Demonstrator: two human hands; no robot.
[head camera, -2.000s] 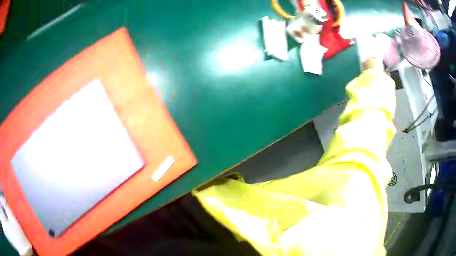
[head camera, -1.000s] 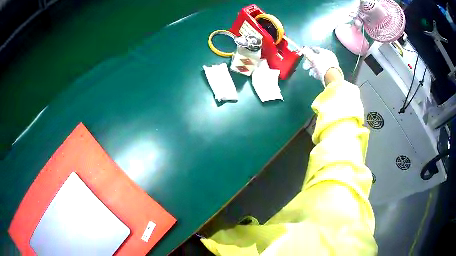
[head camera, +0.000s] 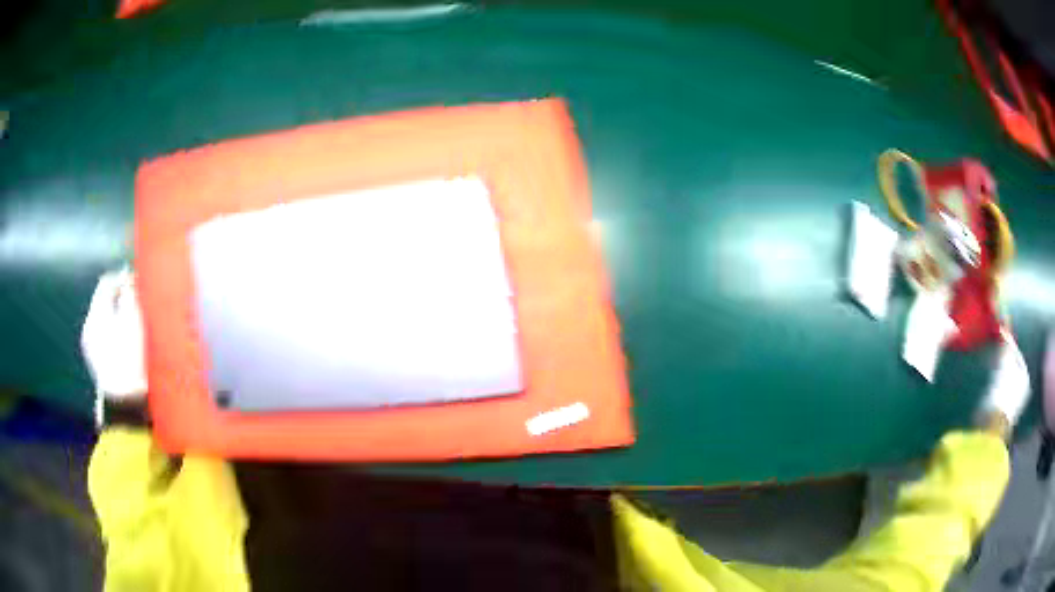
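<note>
A grey tablet (head camera: 364, 295) lies back up on an orange-red foam pad (head camera: 567, 278), its round dark camera at the near left corner. A small white label (head camera: 558, 419) is at the pad's near right corner. My left hand (head camera: 116, 338), white-gloved, is at the pad's left edge; its fingers are blurred and partly hidden, so its grip cannot be told. My right hand (head camera: 1006, 379), white-gloved and blurred, is at the near end of the red tape dispenser (head camera: 978, 303); its fingers are not clear.
White paper pieces (head camera: 871, 260) lie left of the red dispenser, with yellowish tape rings (head camera: 898, 189) by it. The green bench (head camera: 717, 382) has its front edge near me. Red-orange items show at the far right corner (head camera: 1018, 116) and top left (head camera: 137, 6).
The view has swung left, so the pad and tablet show whole near the middle and the dispenser at the right. My left hand has come into view. My right hand remains by the dispenser.
</note>
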